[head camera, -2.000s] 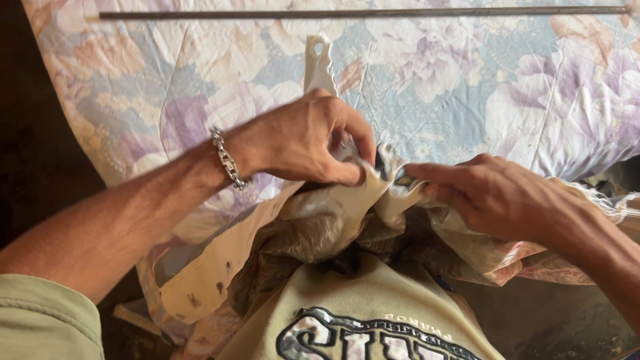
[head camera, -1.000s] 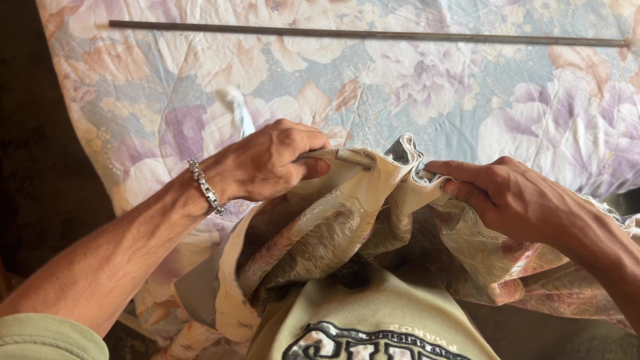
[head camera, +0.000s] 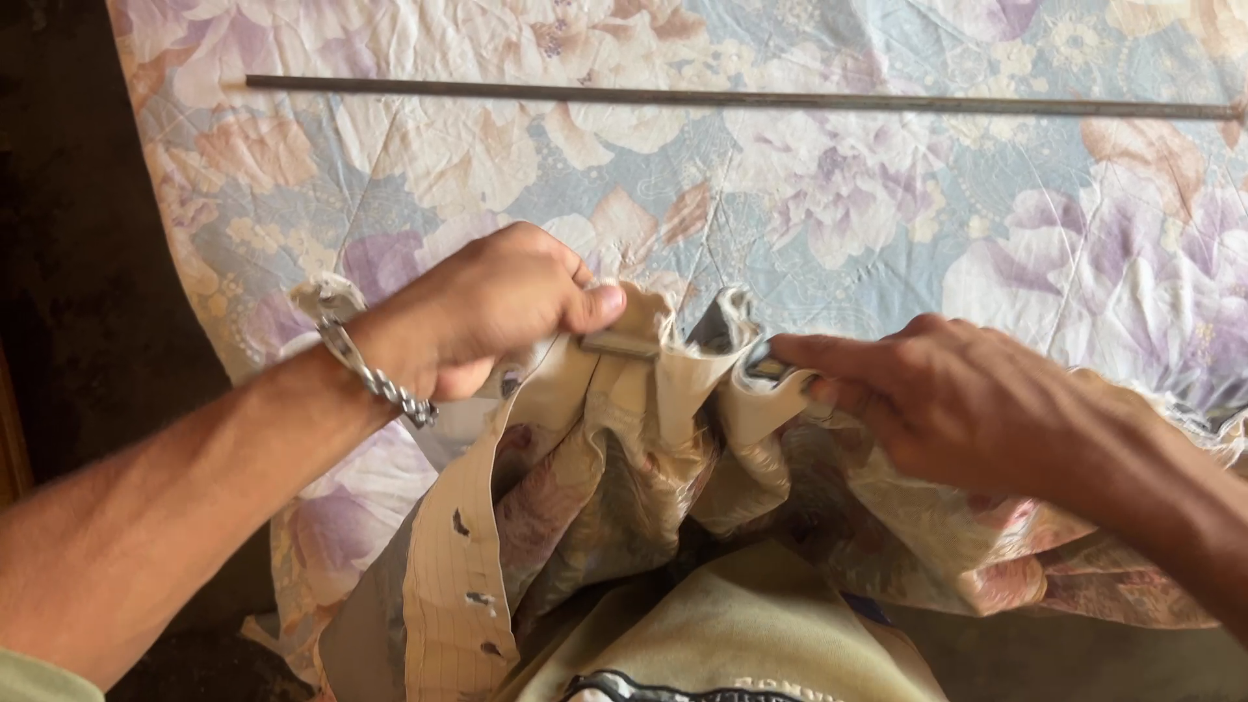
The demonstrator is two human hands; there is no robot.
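Observation:
A beige patterned curtain (head camera: pixel 634 458) lies gathered in folds at the near edge of the floral cloth. Its stiff heading band (head camera: pixel 453 575) hangs down at the left and has several slits or holes. My left hand (head camera: pixel 497 302), with a chain bracelet at the wrist, pinches the band's top edge beside a flat grey strip (head camera: pixel 620 344). The fingertips are partly hidden. To the right, my right hand (head camera: pixel 936 400) grips a pleat of the band between thumb and forefinger. Between the hands the band stands up in tight loops.
A long thin dark rod (head camera: pixel 682 97) lies across the far part of the floral cloth (head camera: pixel 838 195). The cloth's left edge borders a dark floor. The front of an olive shirt (head camera: pixel 741 624) is close below the curtain.
A pale strip with a hole, upright beyond my left hand two seconds ago, no longer stands there. My left hand has moved away from my right, and more folds show between them.

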